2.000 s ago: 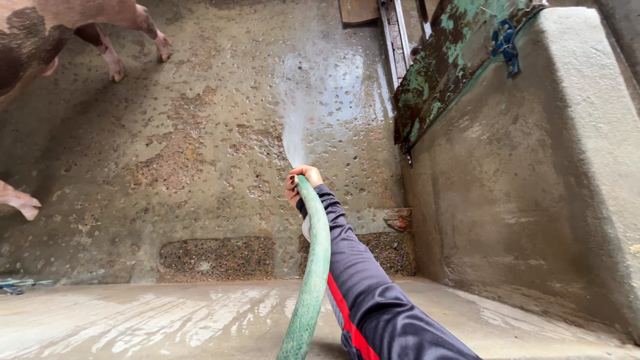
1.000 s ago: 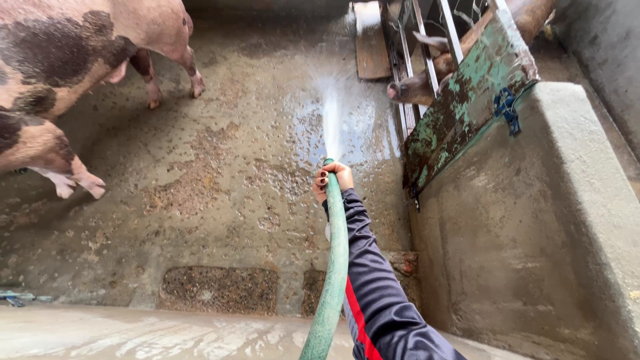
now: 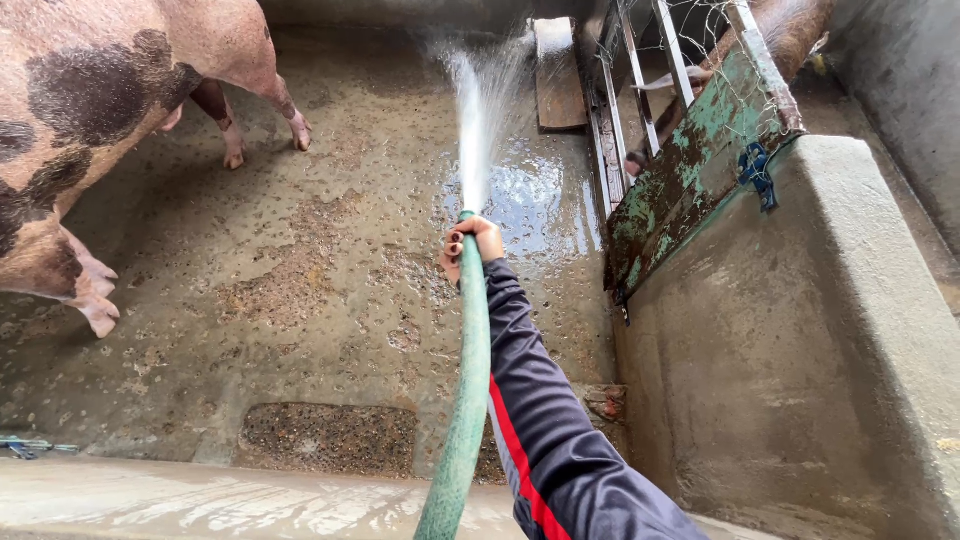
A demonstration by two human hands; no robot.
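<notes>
My right hand (image 3: 477, 241), in a dark sleeve with a red stripe, is closed around a green hose (image 3: 471, 345) just behind its open end. A white jet of water (image 3: 471, 135) shoots from the hose toward the back of the pen and sprays out near the far wall. Wet, pitted concrete floor (image 3: 300, 225) lies beneath, with a shiny puddle (image 3: 529, 206) to the right of the jet. The hose runs down past my forearm and out at the bottom edge. My left hand is not in view.
A spotted pig (image 3: 112, 97) stands at left. Another pig (image 3: 795, 37) is behind the metal gate (image 3: 690, 150) at right, its snout by the bars. A curved slab (image 3: 559, 75) lies near the back. Concrete walls (image 3: 757, 360) border the right side and the near edge (image 3: 187, 495).
The water jet now reaches farther back, spraying near the curved slab. More of the spotted pig shows at left than two seconds ago. A pig has come into view behind the gate.
</notes>
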